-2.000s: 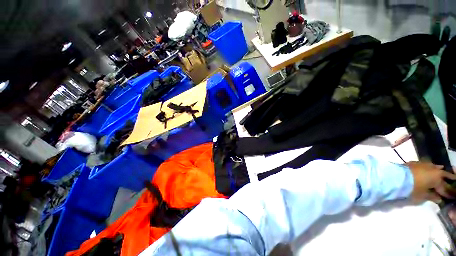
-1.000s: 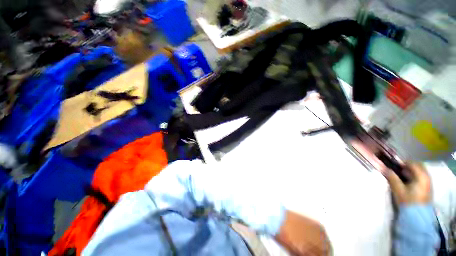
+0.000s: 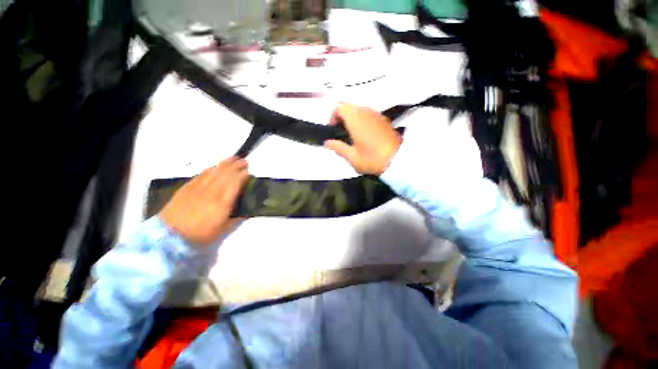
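A camouflage shoulder strap point(image 3: 303, 197) lies across the white tabletop point(image 3: 288, 241) near its front edge. My left hand point(image 3: 205, 202) lies over its left part, with the fingertips at a narrow black webbing strap point(image 3: 250, 140) that runs up to a long dark strap point(image 3: 224, 97). My right hand point(image 3: 366, 137) is closed around the right part of that long dark strap, thumb and fingers on it. A thin black strip continues to the right from behind my right hand. The frame is blurred, so the left fingers' grip is unclear.
Dark straps point(image 3: 43, 144) hang in a pile over the left side. A tangle of black webbing strips point(image 3: 498, 94) hangs at the right beside orange cloth point(image 3: 620, 252). The blurred machine base point(image 3: 303, 61) stands at the back, with a black triangular tab point(image 3: 415, 36) right of it.
The view has swung right to the table front. Both hands are now over the table with straps; a second ago the right hand held a dark piece by the machine. The crates are out of view.
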